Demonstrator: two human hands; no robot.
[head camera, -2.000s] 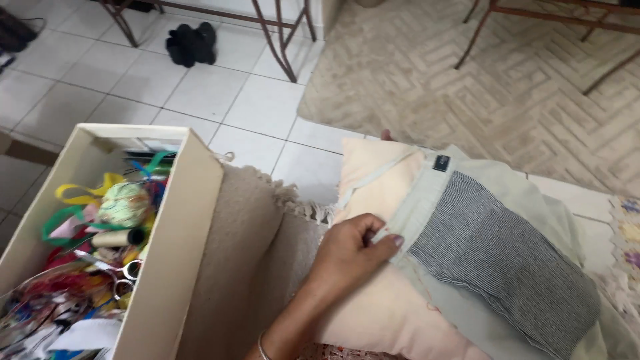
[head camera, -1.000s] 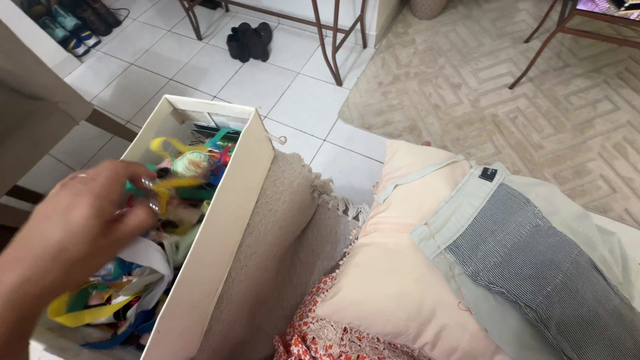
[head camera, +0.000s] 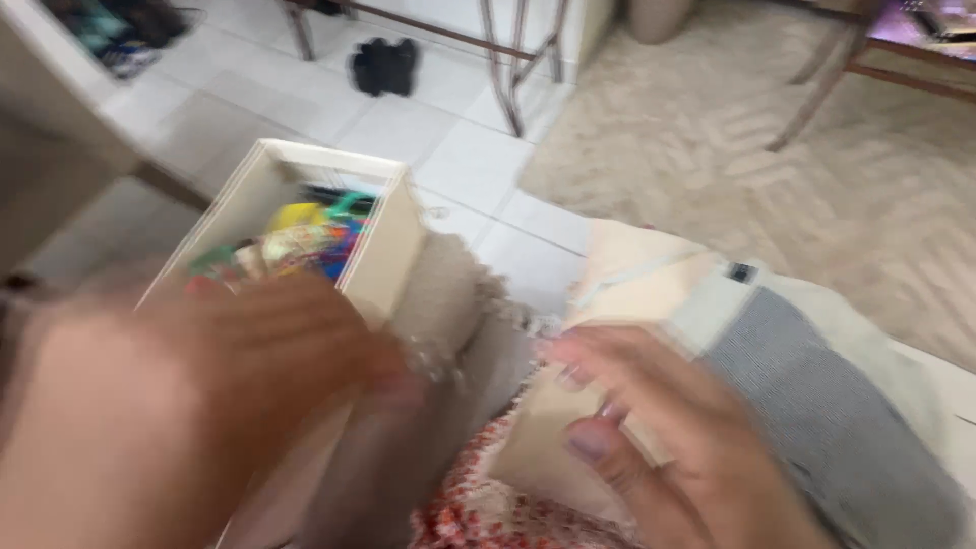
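Note:
My left hand (head camera: 290, 343), badly blurred, is raised in front of the cream box (head camera: 385, 229); whether its fingers hold something cannot be told. Facing it, my right hand (head camera: 648, 412) is raised over the peach pillow (head camera: 633, 259), thumb and fingertips apart, with a small shiny thing, too blurred to name, near the fingertips. On the pillow lies a pale garment (head camera: 846, 320) with a grey finely striped panel (head camera: 808, 381) and a dark label at its edge. Inside the box are a multicolored ball of yarn (head camera: 305, 242), a yellow ribbon (head camera: 296, 217) and other sewing odds and ends.
A beige fringed cover (head camera: 442, 297) lies between box and pillow, with red and white patterned cloth (head camera: 465, 488) at the bottom. Beyond are dark footwear (head camera: 385, 67) on white tiles, metal furniture legs (head camera: 507, 84) and a beige patterned rug (head camera: 671, 160).
My left hand, over the box's contents a second ago, has come away toward the middle. My right hand, out of sight then, is now in view over the pillow.

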